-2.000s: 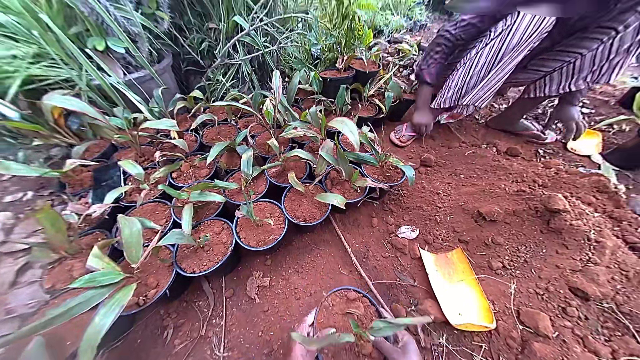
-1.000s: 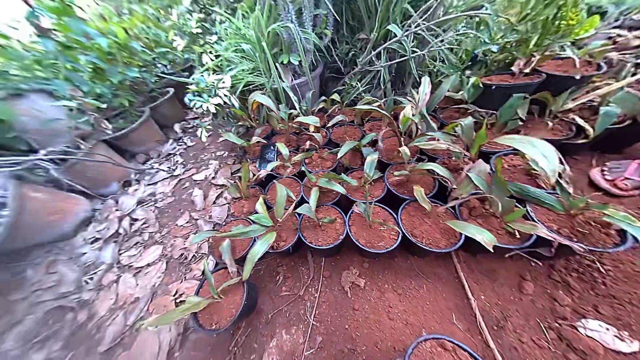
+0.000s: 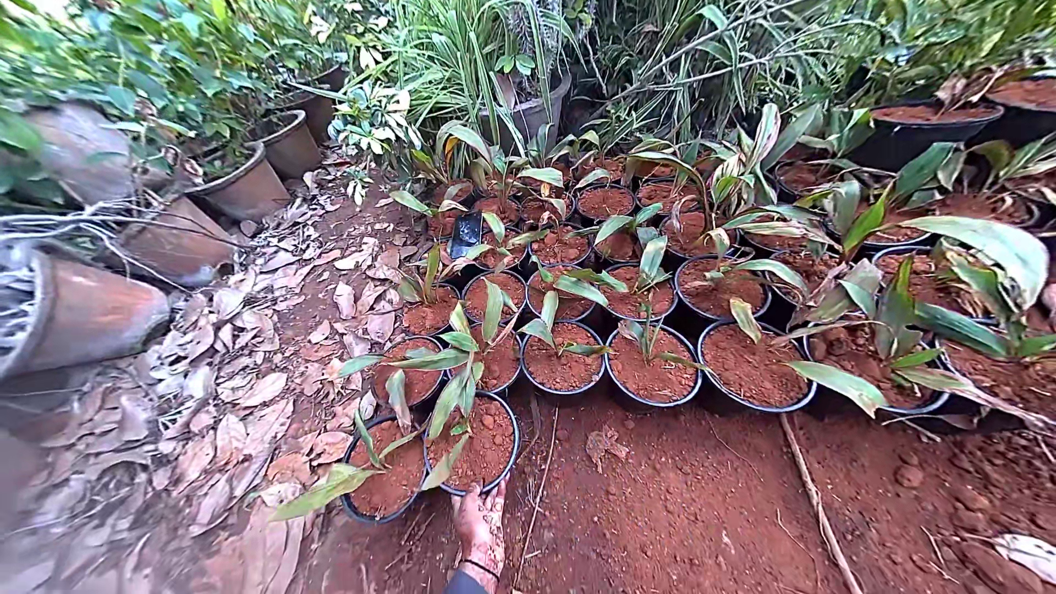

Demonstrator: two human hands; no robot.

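My left hand (image 3: 480, 524), palm up and speckled with soil, has its fingers at the near side of a black plastic pot (image 3: 513, 450). Red soil fills this pot, and a young plant with long green leaves (image 3: 452, 404) stands in it. Close on its left is another potted seedling (image 3: 388, 478), its soil surface partly under leaves. Behind them, rows of similar black pots (image 3: 563, 359) stand packed together, many with drooping or partly browned leaves. The underside of the held pot is hidden. My right hand is out of view.
Dry leaves (image 3: 223, 412) cover the ground at left, beside tipped clay-coloured pots (image 3: 99, 309). A thin stick (image 3: 813, 495) lies on the red soil at right. A dark flat object (image 3: 466, 235) rests among the pots. Dense greenery (image 3: 660, 49) stands behind.
The view has swung left, away from the other person. Two seconds ago both my hands were around a pot; now my left hand is at a pot beside the seedling at the group's near left corner.
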